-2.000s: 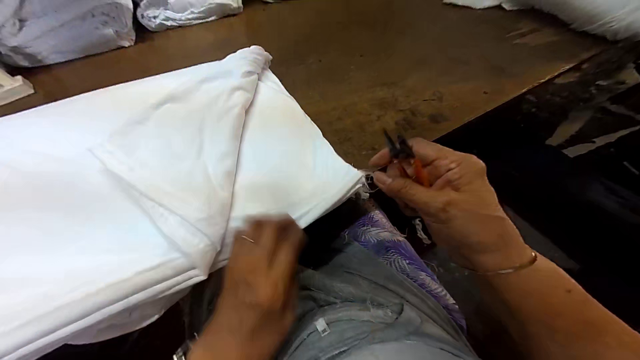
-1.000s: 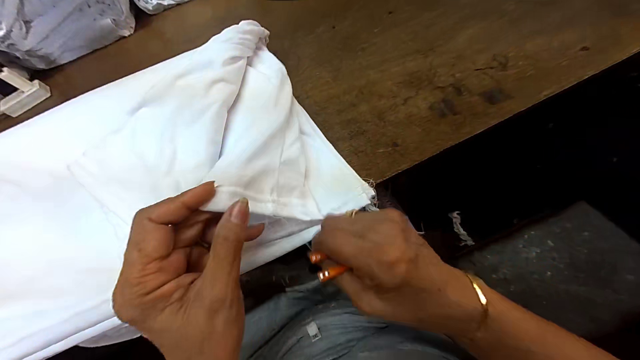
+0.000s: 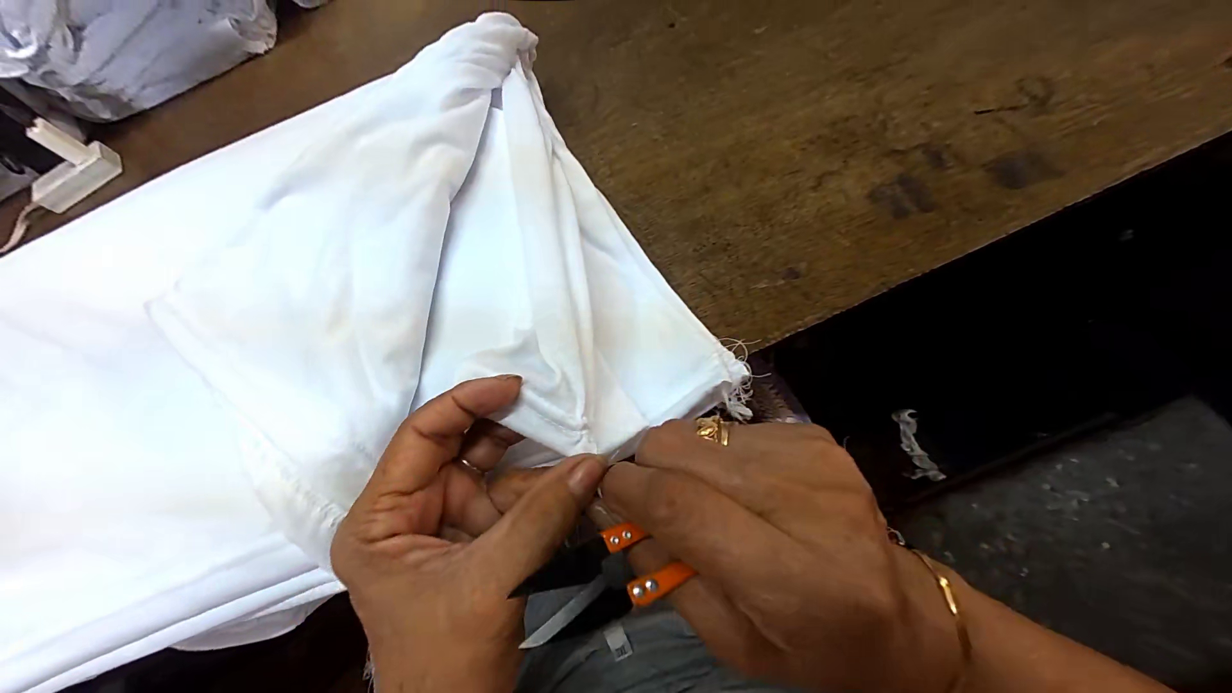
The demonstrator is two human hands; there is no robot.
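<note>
A stack of folded white fabric lies across the table's left part, with its top layer turned back. My left hand pinches the hemmed corner of that layer between thumb and fingers. Close against it, my right hand has its thumb and index finger at the same edge. Thread snips with orange handles rest in the right hand's palm and fingers, blades pointing left below the fabric. Loose threads fray from the corner of the stack just beyond my right hand.
The brown wooden table runs to a diagonal edge at the right, beside a dark gap. A bulging plastic bag and a small white plastic piece sit at the upper left. A white scrap lies below the table's edge.
My left hand came up onto the fabric's edge and has since moved right to the corner. The right hand has turned, and the snips now point left. The top layer is lifted and creased.
</note>
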